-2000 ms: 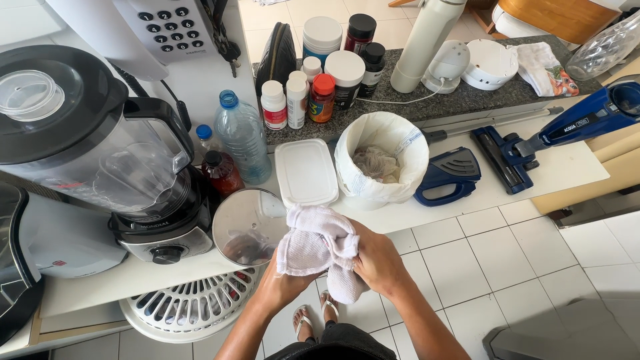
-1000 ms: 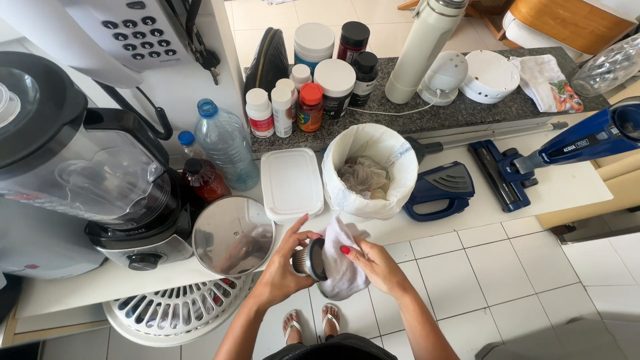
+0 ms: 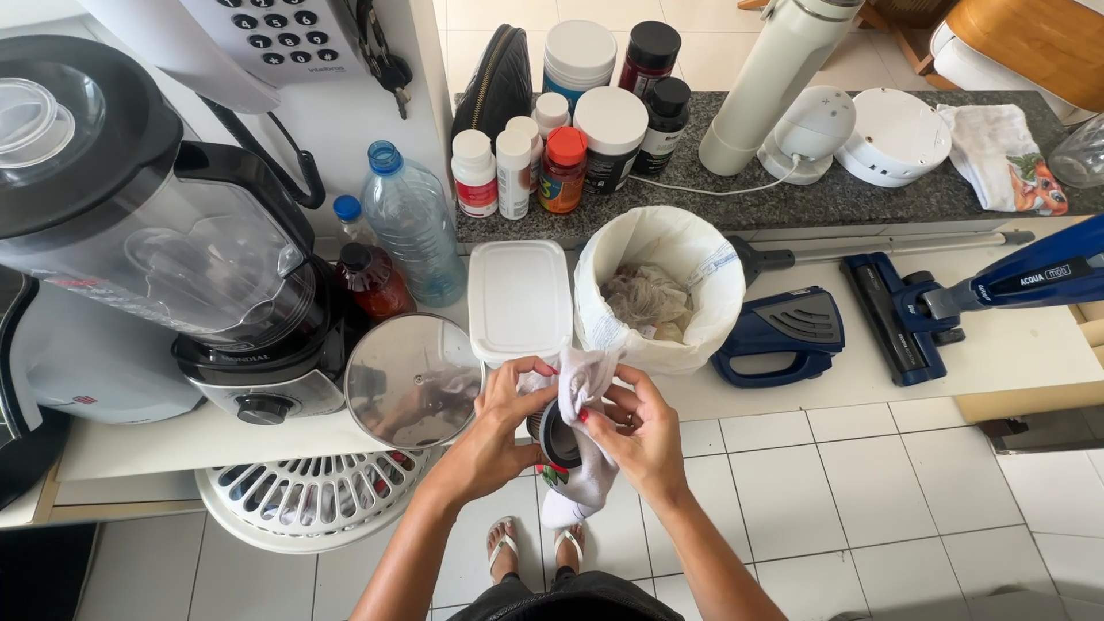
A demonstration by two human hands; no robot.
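Note:
My left hand [image 3: 504, 427] grips a small round filter part [image 3: 561, 438] with a dark rim and pinches an edge of a whitish cloth [image 3: 591, 457]. My right hand [image 3: 640, 431] bunches the top of that cloth against the filter part, and the rest hangs down with a red and green print low on it. Just behind my hands are a white lidded tub [image 3: 520, 297] and a bin lined with a white bag [image 3: 595, 259], which holds crumpled plastic. A blue handheld vacuum body [image 3: 780, 336] lies right of the bin, beside a blue floor head [image 3: 901, 315].
A blender [image 3: 259, 379], plastic bottles [image 3: 414, 224] and a round glass lid [image 3: 414, 379] stand on the left. Several jars [image 3: 610, 129], a flask [image 3: 768, 86] and a cloth [image 3: 992, 155] are on the granite ledge. A white slotted basket [image 3: 319, 500] sits below the white counter.
Two seconds ago the cloth was bundled between both hands; one second ago it was held right of the filter part. Now the cloth is bunched at the filter part's rim.

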